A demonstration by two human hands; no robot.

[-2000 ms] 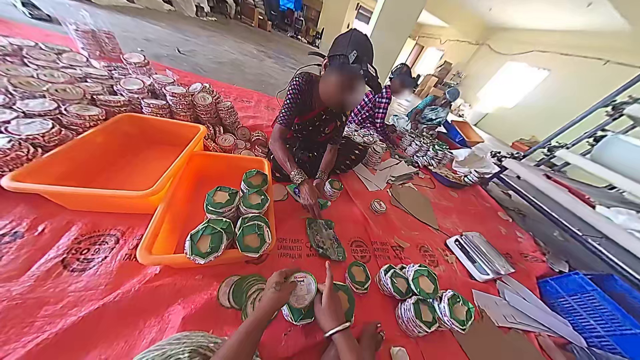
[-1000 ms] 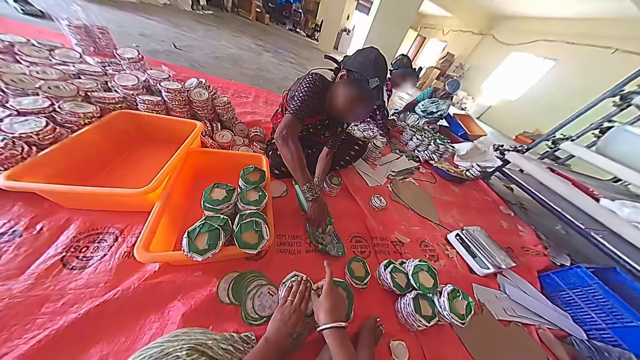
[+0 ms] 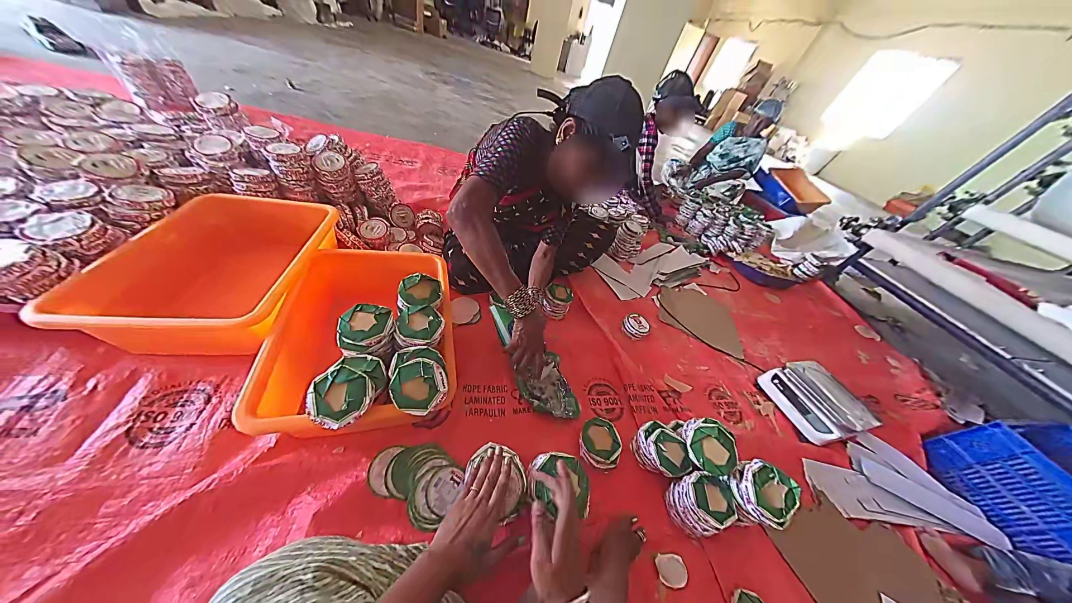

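My left hand (image 3: pixel 479 511) lies with its fingers together on a stack of round discs with a whitish top (image 3: pixel 502 469). Beside it my right hand (image 3: pixel 559 523) has its fingers raised in front of a stack with a green and brown top (image 3: pixel 548 466); whether the fingers touch it I cannot tell. Fanned green and white discs (image 3: pixel 423 486) lie left of my left hand. To the right stand a small green-topped stack (image 3: pixel 600 442) and a group of several wrapped stacks (image 3: pixel 712 448). A co-worker's hand (image 3: pixel 528 343) is at a green printed film (image 3: pixel 548 389) across from me.
An orange tub (image 3: pixel 276 368) holds several green-topped stacks, with another orange tub (image 3: pixel 180 322) beside it. Many disc piles (image 3: pixel 109 167) stand at the back left. To the right are a sealing device (image 3: pixel 816 402), grey card strips (image 3: pixel 913 486) and a blue crate (image 3: pixel 1005 477).
My hands held a pale-topped stack two seconds ago; now it stands on the red sheet under my left hand. The co-worker's hand has moved down over the green film.
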